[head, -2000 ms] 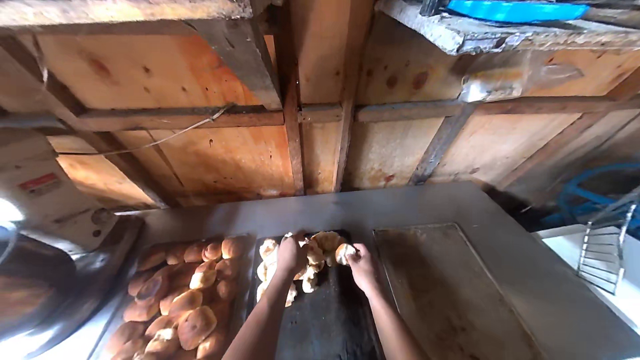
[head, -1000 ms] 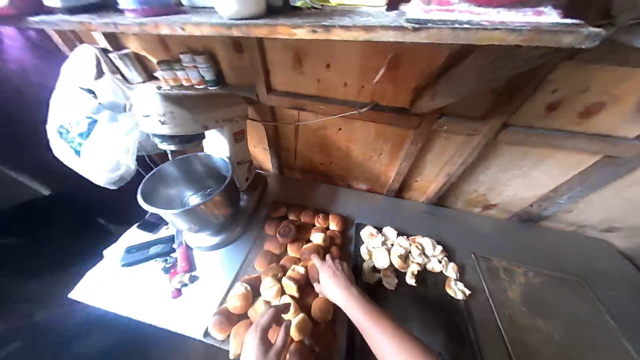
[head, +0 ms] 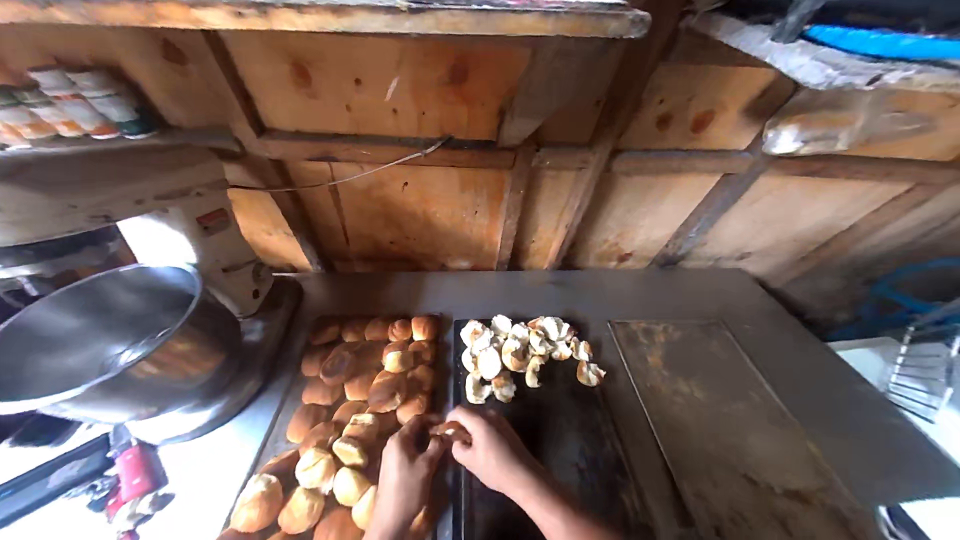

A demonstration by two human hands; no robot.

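My left hand [head: 411, 457] and my right hand [head: 486, 444] meet over the gap between two trays, both gripping one small bread roll [head: 450, 430], which the fingers partly hide. Left of them, a tray is packed with browned bread rolls [head: 386, 390], some showing paler sides. Torn, pale bread pieces [head: 517, 349] lie in a cluster at the far end of a dark baking tray [head: 555, 442], beyond my right hand.
A stand mixer [head: 172, 210] with a steel bowl [head: 112, 345] stands at the left. Another flat baking tray [head: 720, 420] lies at the right on the metal table [head: 772, 337]. A wooden shelf [head: 322, 19] overhangs the table, and a wire rack [head: 926, 367] is at the far right.
Both hands have come from over the rolls on the left tray to the gap between the trays, a roll now between them. The view has swung right since one second ago.
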